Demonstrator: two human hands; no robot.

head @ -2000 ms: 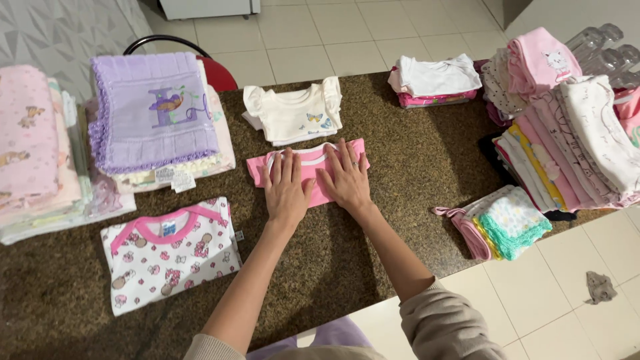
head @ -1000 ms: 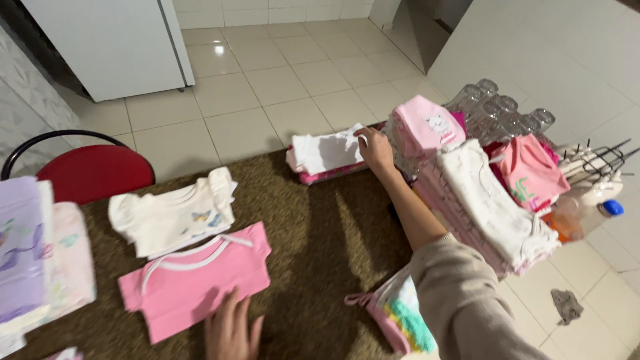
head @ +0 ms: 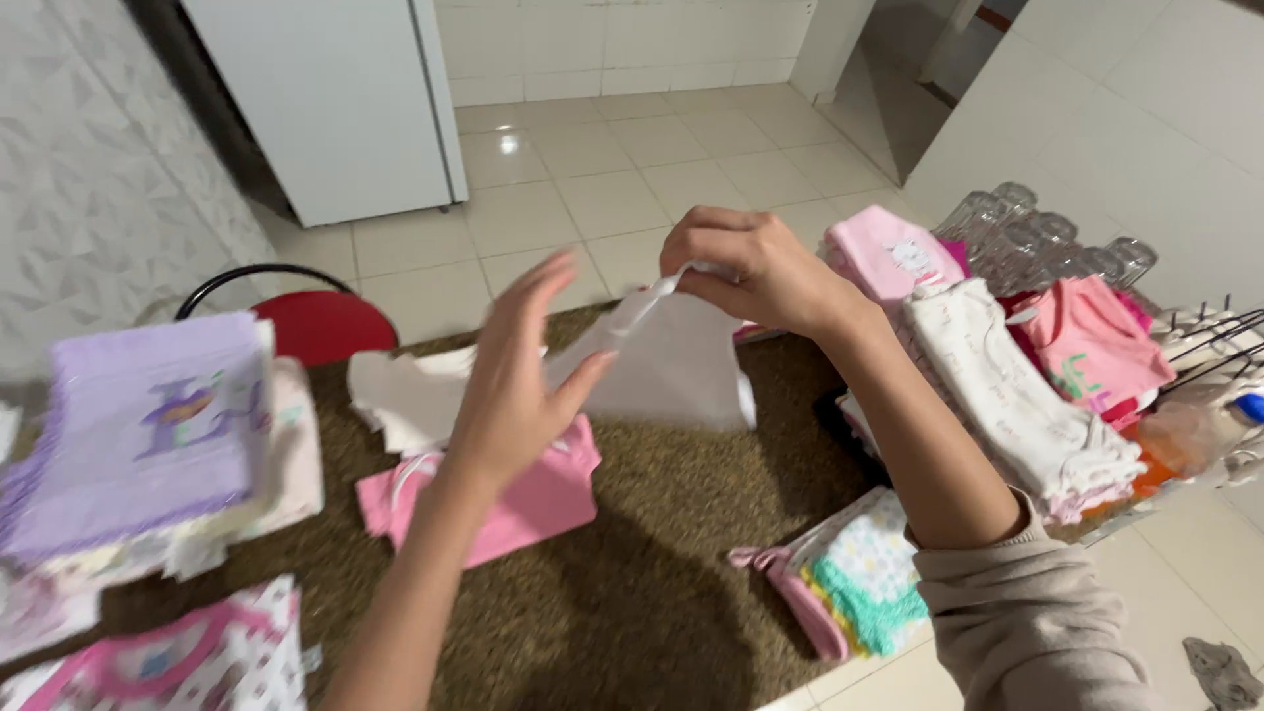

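Observation:
My right hand [head: 746, 267] pinches the edge of a thin white garment [head: 667, 365], which hangs in the air above the granite counter. Beside its left end is my left hand [head: 523, 380], fingers raised and thumb apart; whether the thumb touches the cloth I cannot tell. Under and behind my left hand lie a pink baby garment [head: 533, 509] and a cream top [head: 415, 395], side by side on the counter. My left forearm hides part of the pink one. A patterned white garment with pink trim [head: 188, 652] lies at the lower left.
Folded cloths topped by a purple one [head: 158, 425] stand at left. To the right are a tall pile of baby clothes [head: 997, 385], upturned glasses [head: 1047, 237], a blue-capped bottle [head: 1210, 425] and small folded cloths [head: 854, 583] near the edge. A red chair [head: 321, 326] is behind the counter.
My right hand has lifted a white garment from the far stack where the hand was a second ago. My left hand has risen from beside the pink garment.

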